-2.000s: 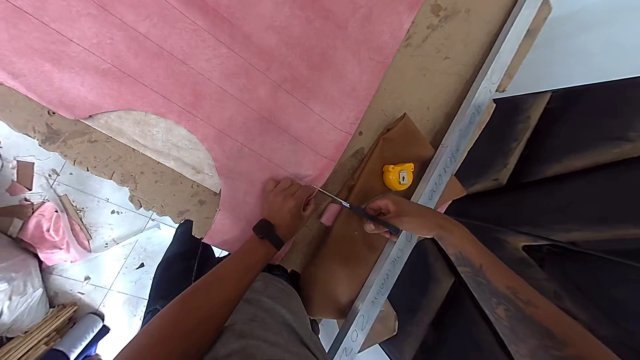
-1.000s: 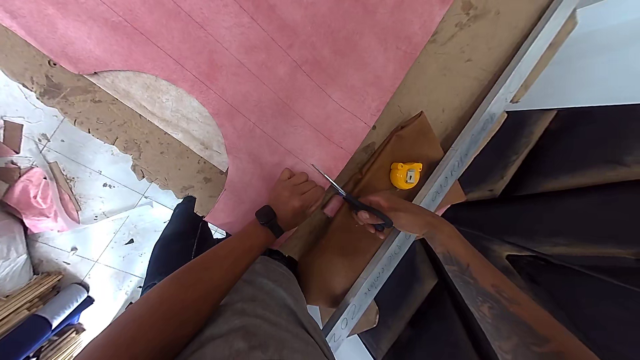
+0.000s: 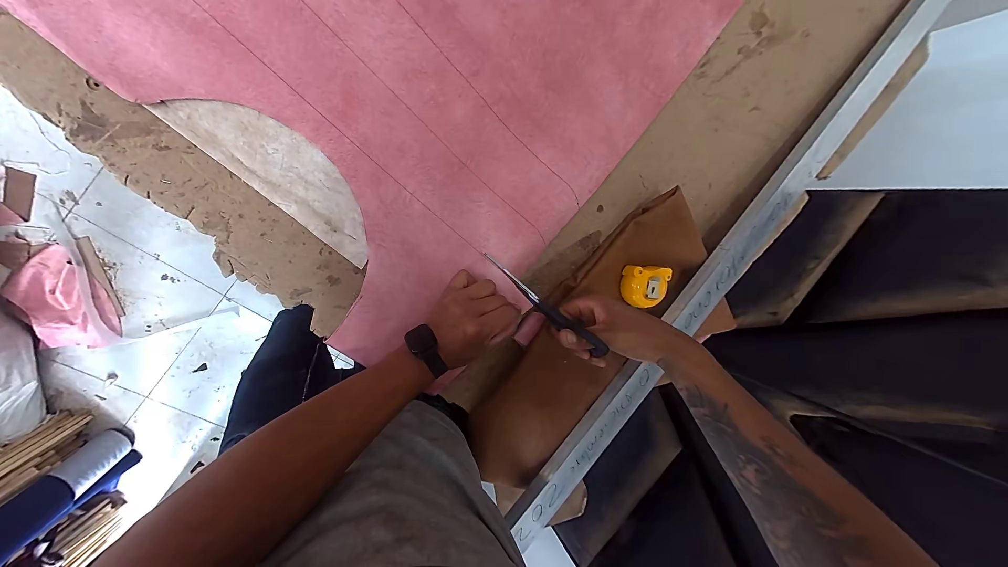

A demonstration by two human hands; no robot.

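Pink leather (image 3: pixel 441 157), marked with several dark drawn lines, lies over a worn brown board. My left hand (image 3: pixel 472 315), with a black watch on the wrist, has its fingers curled on the leather's near edge, seemingly gripping it. In my right hand (image 3: pixel 598 327) are black-handled scissors (image 3: pixel 547 309); their blades look nearly closed, and the tip lies on the leather at the end of one line. A small pink strip (image 3: pixel 529 328) sits between my hands, beside brown folded material (image 3: pixel 567 394). A yellow tape measure (image 3: pixel 644 287) rests on that material, above my right hand.
A long metal bar (image 3: pixel 709 291) bearing handwriting runs diagonally under my right forearm. Black material (image 3: pixel 890 276) lies to its right. The board's ragged edge (image 3: pixel 228 264) is at left, above a tiled floor (image 3: pixel 181 339) with scraps, rolls and a pink piece (image 3: pixel 63 295).
The scissors' blades have moved further onto the leather, beyond its near edge, and look more closed than a second ago. My left hand has curled more tightly. The view has shifted slightly.
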